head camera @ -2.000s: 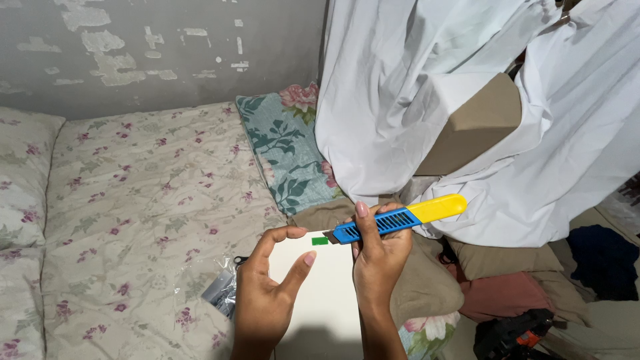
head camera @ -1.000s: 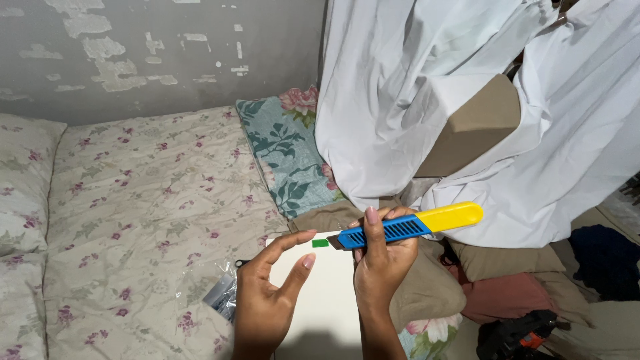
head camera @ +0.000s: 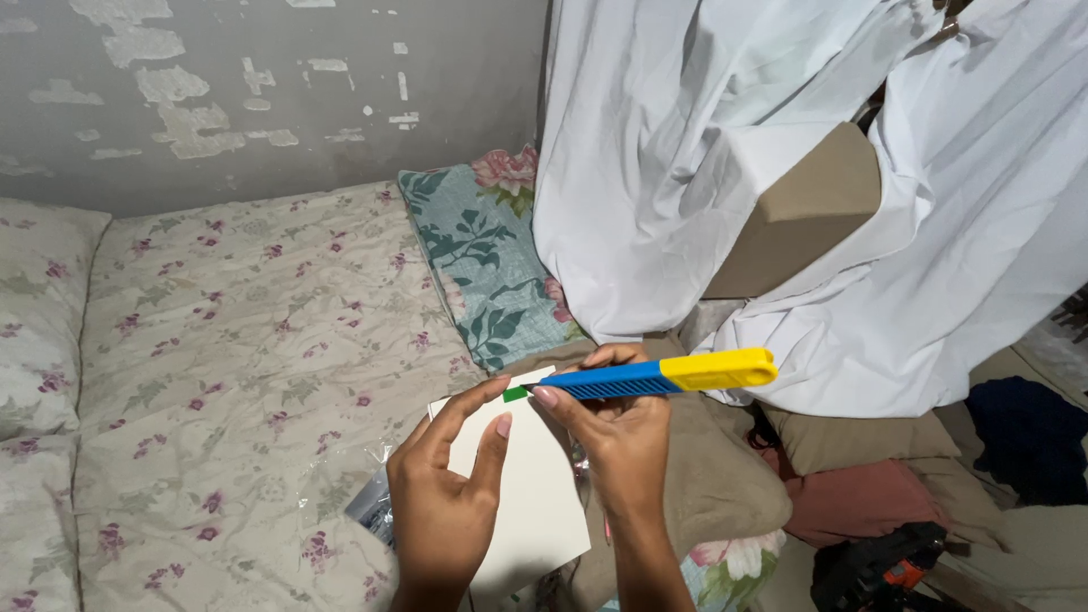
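Note:
My right hand [head camera: 625, 425] grips a blue and yellow snap-off utility knife [head camera: 663, 376], its tip pointing left at a small green piece [head camera: 515, 393] near the top edge of a white sheet or card [head camera: 527, 484]. The blade tip meets or nearly meets the green piece's right end. My left hand [head camera: 450, 484] lies over the left side of the white card, index fingertip beside the green piece and thumb apart from it, lower down. Whether the other left fingers hold the card's edge is hidden.
A bed with a floral sheet [head camera: 255, 340] fills the left. A teal floral cloth [head camera: 484, 263] lies by white curtains [head camera: 629, 212] draped around a brown box-like object [head camera: 799, 212]. Clear plastic packaging [head camera: 371, 501] is beside my left hand. Cushions [head camera: 858, 425] and a black and orange item [head camera: 892, 565] are at right.
The utility knife has shifted so its tip is at the green piece, and its handle is closer to level. The white card is now tilted, with its lower right corner showing.

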